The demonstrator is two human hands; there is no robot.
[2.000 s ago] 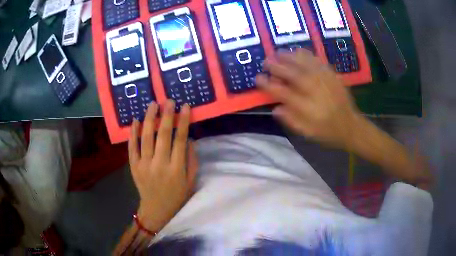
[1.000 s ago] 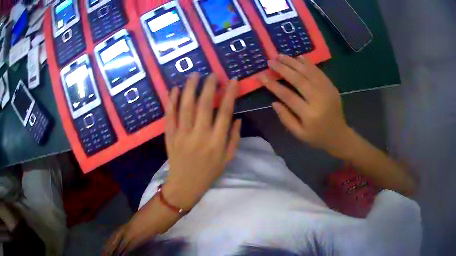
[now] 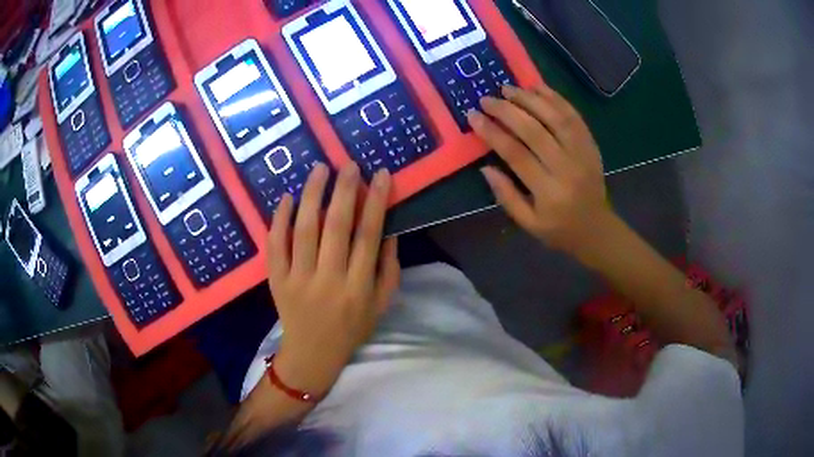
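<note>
The red phone tray lies at a slant on the bench, holding keypad phones in two rows with lit screens. My left hand lies palm down with spread fingers, its fingertips over the lower keypad of the third front phone and the tray edge beside the fourth phone. My right hand has its fingertips at the keypad of the rightmost front phone. Neither hand grips anything.
A spare keypad phone lies left of the tray on the green bench. Loose white batteries lie beyond it. A dark slab lies right of the tray. A red stool stands below. Another person's pale clothing shows at lower left.
The view has shifted, so the tray appears further left and more slanted. My left hand has moved slightly left in the picture. The fourth front phone's screen has turned from a coloured picture to white.
</note>
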